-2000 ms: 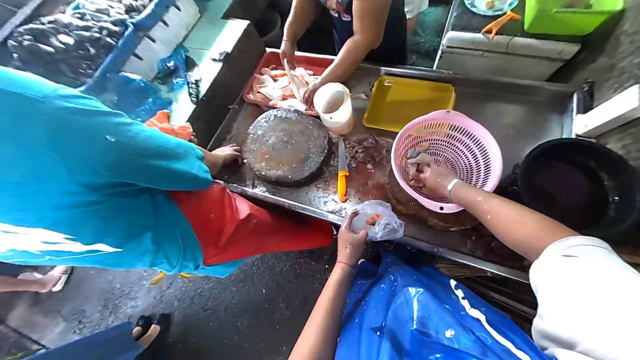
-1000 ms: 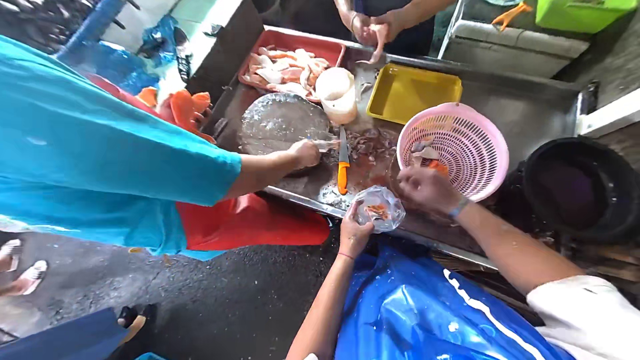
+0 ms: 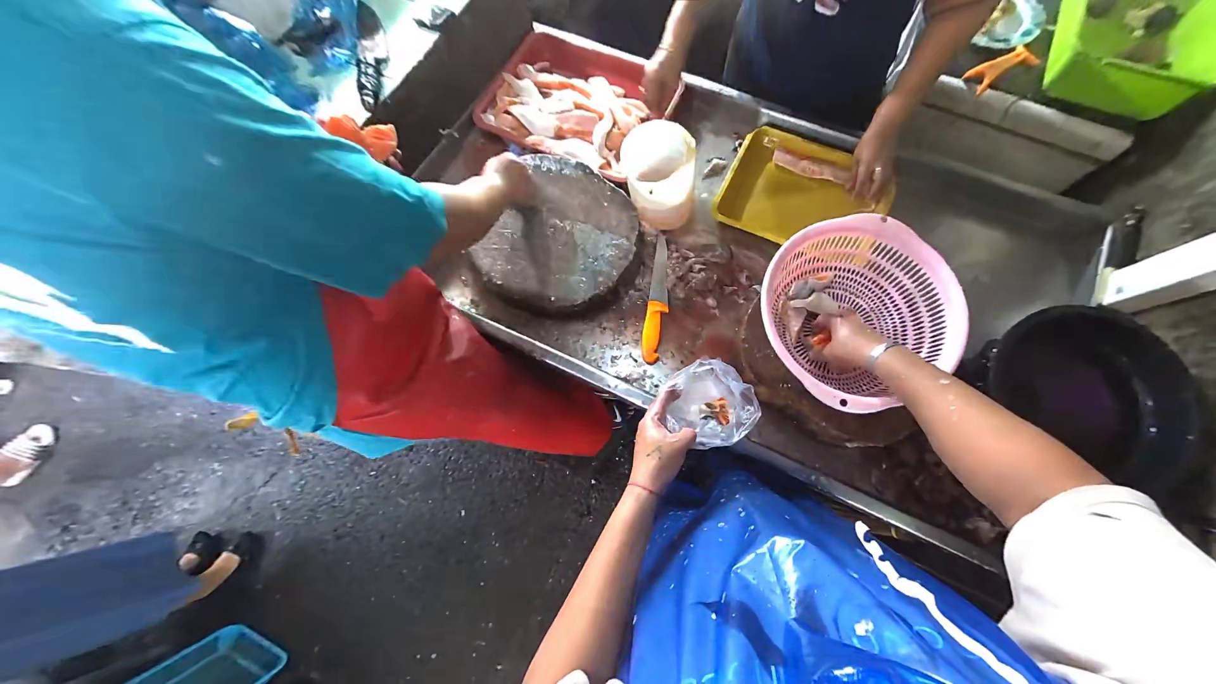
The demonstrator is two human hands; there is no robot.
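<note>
My left hand (image 3: 660, 445) holds a clear plastic bag (image 3: 712, 399) by its side at the front edge of the metal table (image 3: 950, 541). The bag's mouth faces up, and small orange pieces (image 3: 715, 410) lie inside. My right hand (image 3: 845, 344) reaches into the pink plastic colander (image 3: 936, 285), its fingers on orange and grey pieces (image 3: 812, 302) that look like fish; the fingertips are partly hidden. A knife with an orange handle (image 3: 653, 328) lies on the table between the bag and a round chopping block (image 3: 570, 233).
A co-worker in turquoise with a red apron (image 3: 456, 380) stands left, one hand over the block. Across the table, another person has hands at the red tray (image 3: 560, 57) of fish pieces and the yellow tray (image 3: 760, 204). A white container (image 3: 660, 185) and black basin (image 3: 1092, 389) are nearby.
My right hand has moved from the colander's near rim farther inside. The co-worker's hand has moved back over the block. A fish strip now lies in the yellow tray, which was bare a second ago.
</note>
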